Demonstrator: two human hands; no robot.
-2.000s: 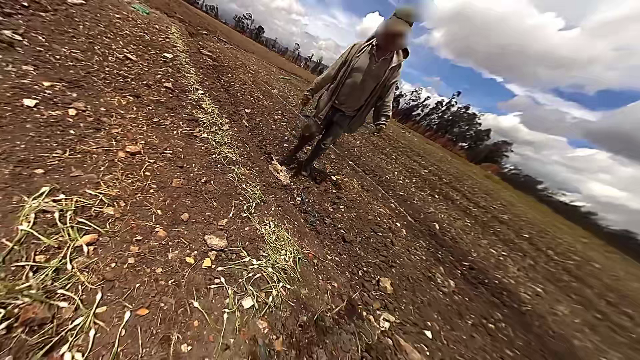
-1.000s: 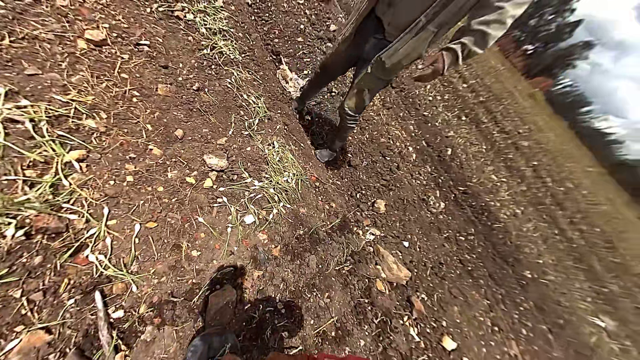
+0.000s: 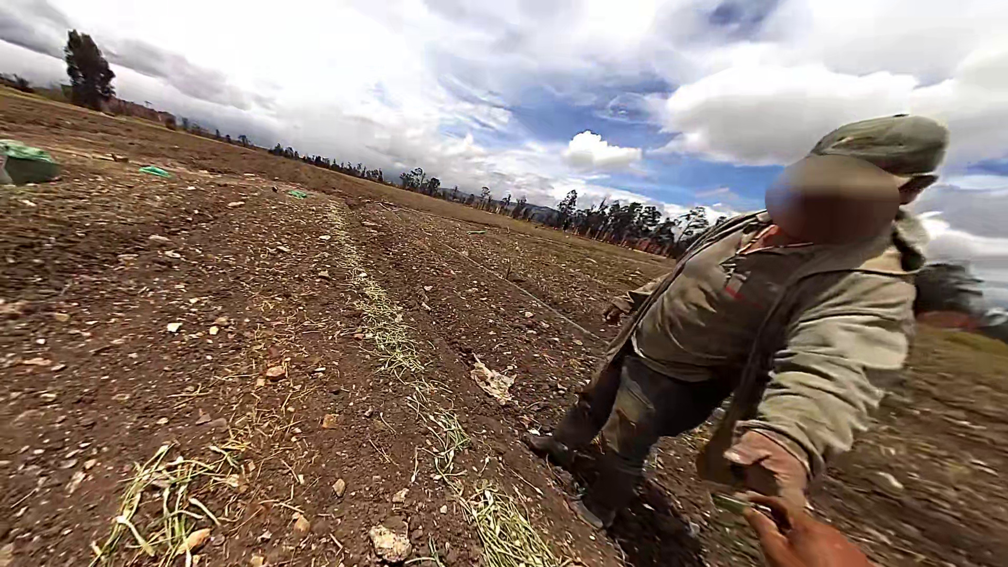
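At the bottom right edge, my right hand [image 3: 811,542] reaches up and meets the outstretched hand [image 3: 768,465] of a person in a cap and an open jacket [image 3: 839,339]. A small greenish thing [image 3: 732,502] shows beside the fingers; what it is, and which hand has it, I cannot tell. My left hand is not in view. Thin green and white seedlings, like young onions [image 3: 508,528], lie in a long line on the brown soil. Another loose bunch of them [image 3: 161,504] lies at the lower left.
Stones [image 3: 390,543] are strewn over the ploughed soil. A pale crumpled scrap [image 3: 493,380] lies near the person's boots [image 3: 551,450]. A taut line [image 3: 528,295] runs along the field. A green sack or covered container [image 3: 27,163] stands at the far left; trees line the horizon.
The person has come nearer and now holds an arm out toward me. My right hand has come into view and meets that hand. The view has swung up from the ground.
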